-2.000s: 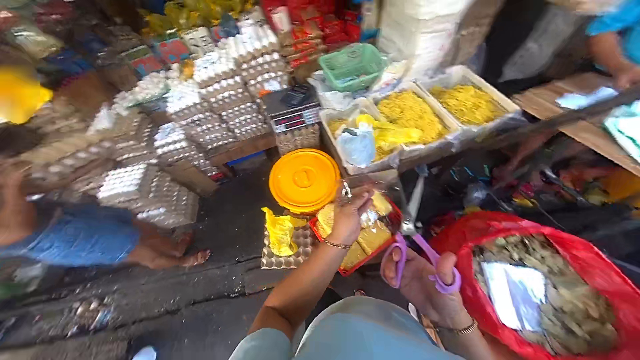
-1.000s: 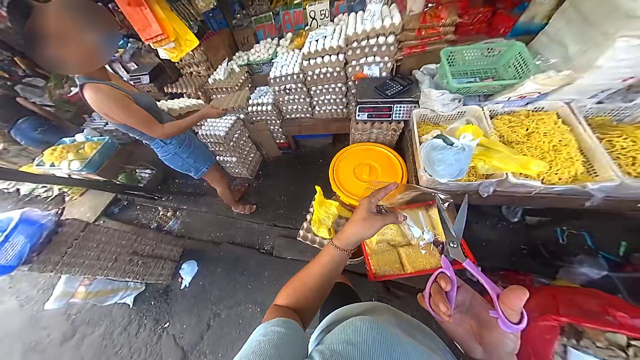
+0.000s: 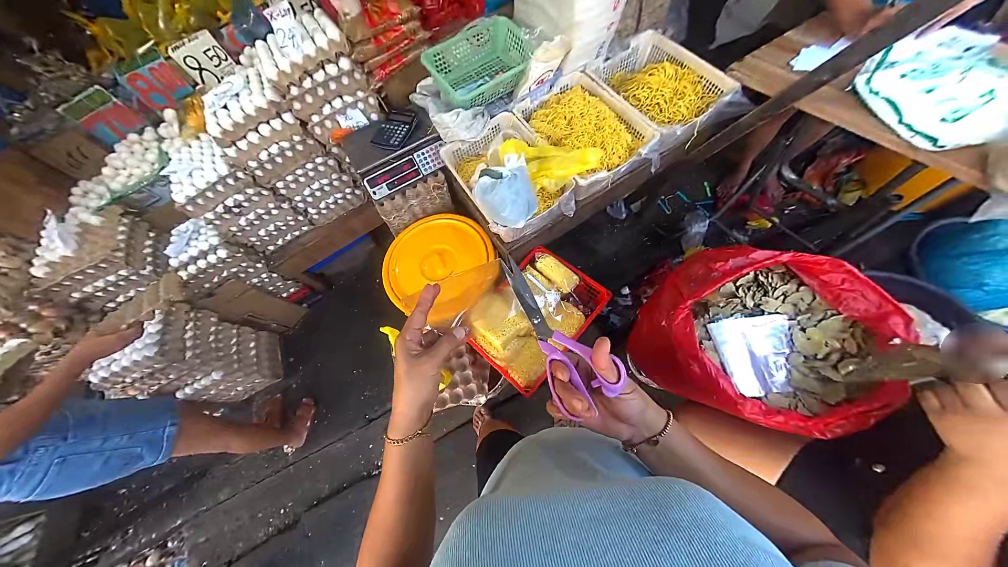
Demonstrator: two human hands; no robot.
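Observation:
My left hand (image 3: 423, 350) pinches a clear plastic bag (image 3: 472, 295) between thumb and fingers, in front of a round orange lid (image 3: 435, 256). Purple-handled scissors (image 3: 543, 323) are in my right hand (image 3: 602, 394), fingers through the loops, blades pointing up and away beside the bag; how far the blades part is hard to tell. Beneath the bag and scissors, a red plastic basket (image 3: 602, 298) holds packed yellow bundles in clear wrap. An egg tray (image 3: 466, 379) with a yellow plastic bag on it lies below the lid, partly behind my left hand.
Stacked egg trays (image 3: 228, 354) rise at left near a person in denim shorts (image 3: 94, 449). A digital scale (image 3: 405, 169) stands beside crates of yellow noodles (image 3: 587, 126). At right, a red plastic bag (image 3: 669, 315) holds dried leaves, with another person's leg (image 3: 945, 472) close by. A green basket (image 3: 480, 59) sits behind.
The clear bag now stretches up from my left hand toward the scissors, whose blades appeared more widely parted one second ago. The view has swung right since then.

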